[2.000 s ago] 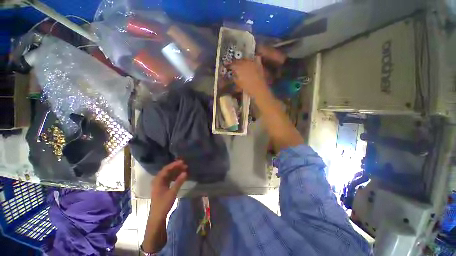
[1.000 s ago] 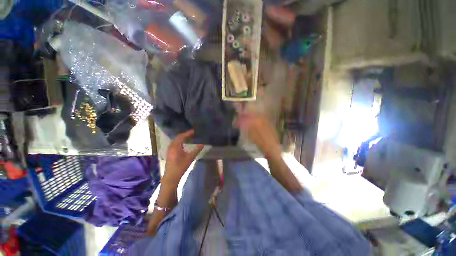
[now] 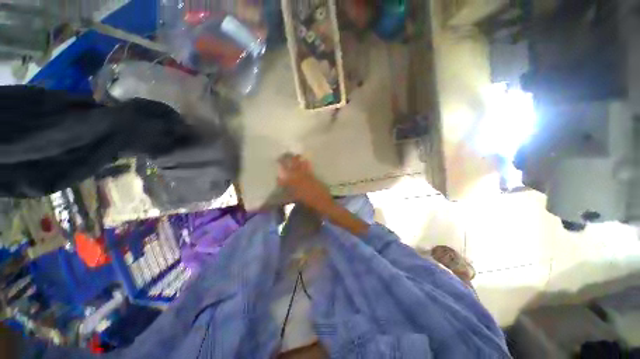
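My right hand (image 3: 298,177) is over the pale table top (image 3: 270,126), near its front edge. It is blurred, with its fingers bunched near a small dark spot; I cannot tell if it holds anything. My left hand is not visible. The dark cloth (image 3: 91,140) stretches in from the left edge, raised and blurred, over the left side of the table. The long cream parts tray (image 3: 300,77) stands beyond my right hand, cut off at the top, with small bobbins (image 3: 320,14) and a tan spool (image 3: 317,77) in it.
Clear plastic bags (image 3: 235,52) with red and white spools lie at the upper left. A blue crate (image 3: 151,263) and purple cloth (image 3: 214,235) are below left. A bright lamp (image 3: 505,119) glares at the right by the machine. A green-blue item (image 3: 389,19) is right of the tray.
The dark cloth has gone from the table middle to the left, baring the table top. My left hand has gone out of sight. My right hand has left the tray and come back to the front edge.
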